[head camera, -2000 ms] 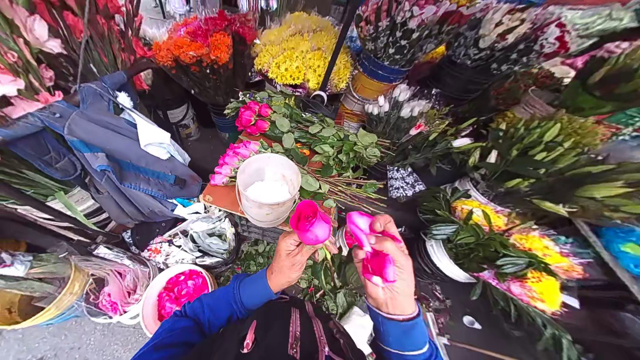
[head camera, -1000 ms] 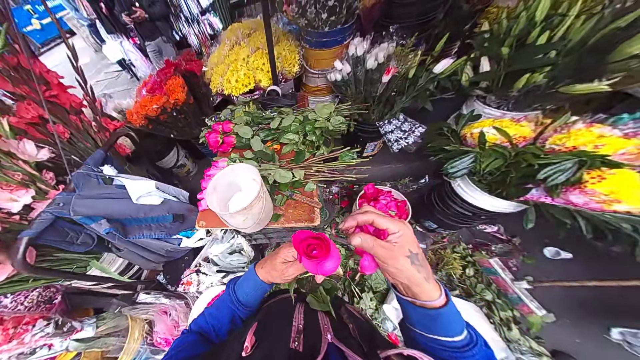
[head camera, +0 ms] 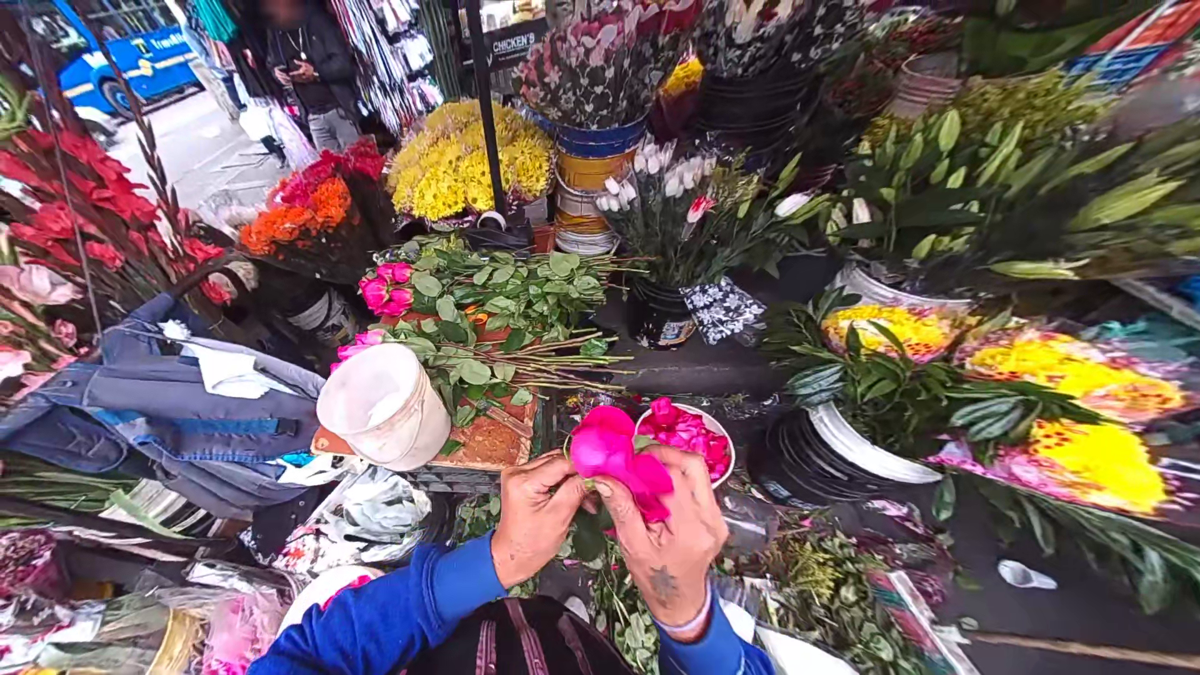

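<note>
A magenta rose [head camera: 603, 444] is between my two hands at the lower middle. My left hand [head camera: 536, 516] pinches it from the left, just below the bloom. My right hand [head camera: 664, 534] has its fingers around loose magenta petals [head camera: 651, 485] at the flower's right side; whether they are still attached I cannot tell. Directly behind my right hand stands a white tub of magenta petals [head camera: 682, 433]. Leafy rose stems [head camera: 525, 291] with pink blooms lie on a wooden board [head camera: 495, 439], and a white plastic bucket [head camera: 384, 405] stands at its left.
A blue-grey jacket [head camera: 202, 412] hangs at the left. Buckets of yellow flowers [head camera: 469, 159], orange flowers [head camera: 309, 211] and white buds [head camera: 670, 187] stand behind. Yellow bouquets [head camera: 1078, 375] are at the right. Cut leaves [head camera: 825, 591] litter the floor. A person [head camera: 309, 70] stands far back left.
My right hand has come closer to my left hand and now touches the rose. Two seconds ago it held loose petals apart from the bloom. The view has swung to the right.
</note>
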